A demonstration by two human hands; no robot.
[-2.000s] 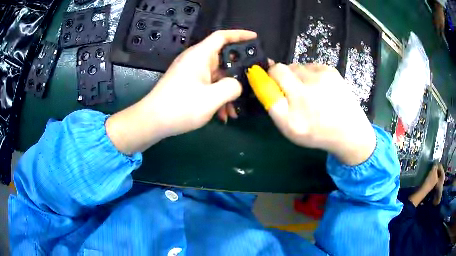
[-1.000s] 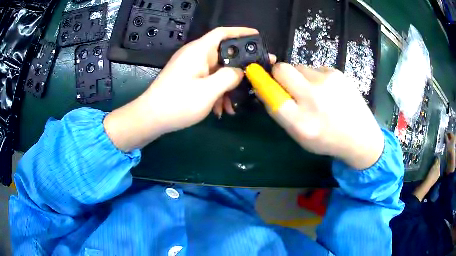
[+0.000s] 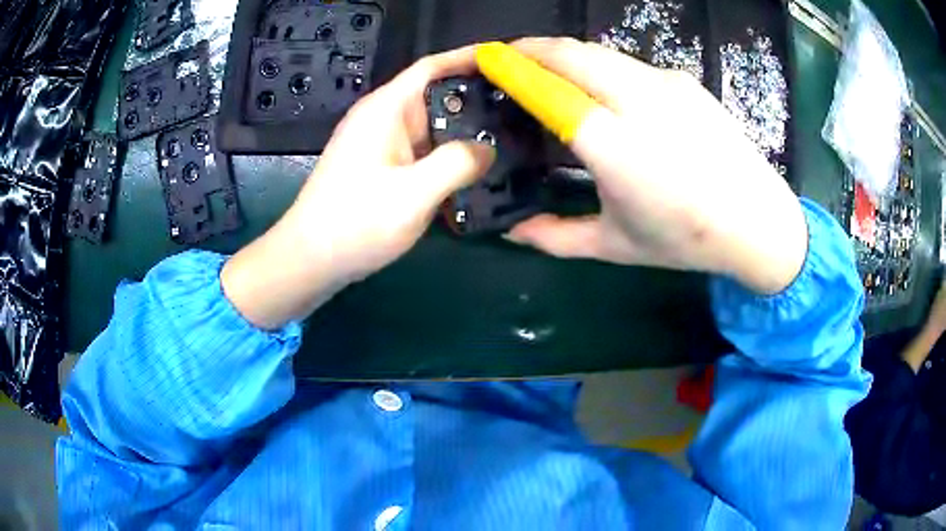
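Observation:
My left hand (image 3: 363,176) holds a black plastic housing (image 3: 479,187) in front of me, with the thumb on its face and the fingers behind it. The housing stands tilted and shows round openings and small shiny spots. My right hand (image 3: 664,166) is at the housing's right side. Its index finger wears a yellow finger cot (image 3: 534,91) and lies across the top edge. Its thumb is near the housing's lower right corner. The right hand covers part of the housing; whether it grips it is hard to tell.
A black compartment tray (image 3: 415,36) lies behind my hands, with housings (image 3: 301,78) at left and heaps of shiny inserts (image 3: 752,88) at right. More housings (image 3: 197,176) and glossy black sheeting (image 3: 36,207) are at left. A clear bag (image 3: 869,104) and another person's arm (image 3: 923,337) are at right.
My right index finger has moved from the housing's face up to its top edge, and the right thumb has spread away below. More of the housing's lower part shows. The whole view has shifted slightly.

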